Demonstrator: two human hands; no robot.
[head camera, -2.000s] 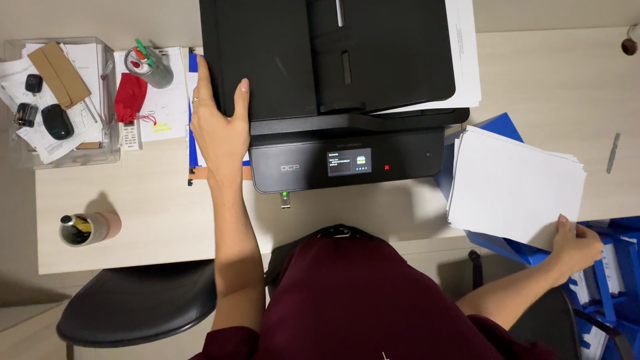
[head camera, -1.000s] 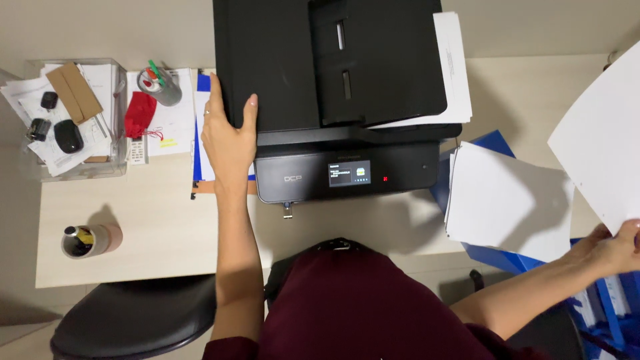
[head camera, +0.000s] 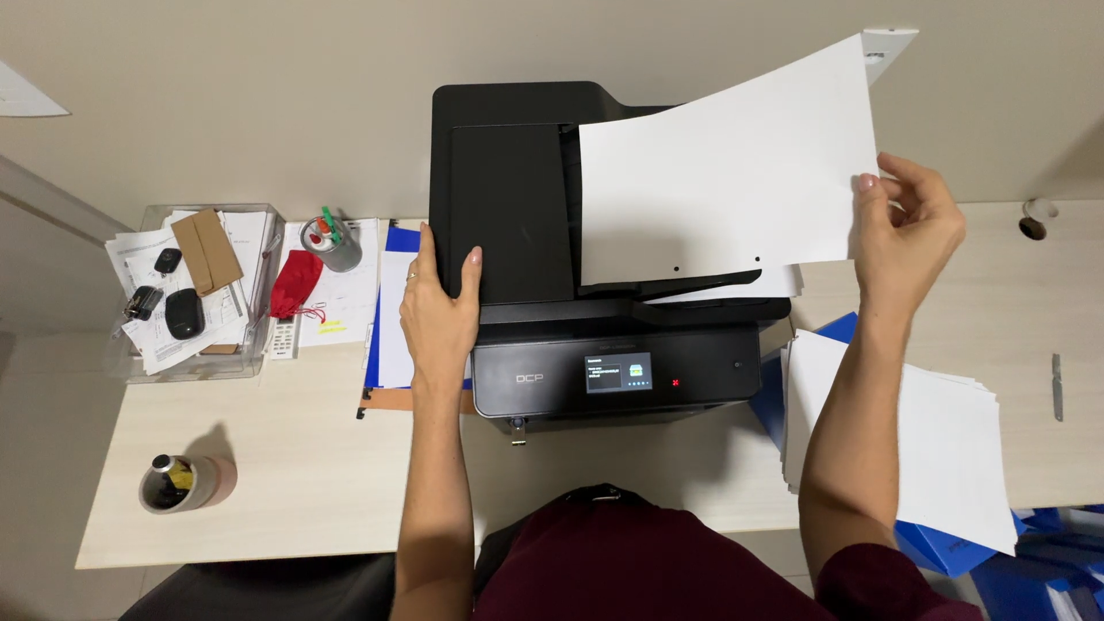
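A black multifunction printer (head camera: 509, 216) stands on the desk in front of me, its small screen lit. My left hand (head camera: 438, 302) rests on the left edge of its top cover, thumb spread from the fingers. Between the thumb and fingers of my right hand (head camera: 906, 216) is the right edge of a white paper sheet (head camera: 724, 181) with two punched holes along its lower edge. The sheet's left end lies at the document feeder. Below it, more paper (head camera: 776, 283) sticks out at the printer's right side. A stack of white paper (head camera: 949, 448) lies on a blue folder (head camera: 949, 549), partly behind my right forearm.
At the left are a clear tray (head camera: 267, 302) of papers and keys, a mesh pen cup (head camera: 336, 250), a red pouch (head camera: 296, 280) and a round holder (head camera: 185, 483). A USB stick (head camera: 517, 431) protrudes from the printer's front. Blue binders (head camera: 1035, 578) sit at lower right.
My right hand has moved from the lower right, beside the paper stack, up to the printer with the sheet. The left hand stays on the printer's left edge. The view has shifted upward.
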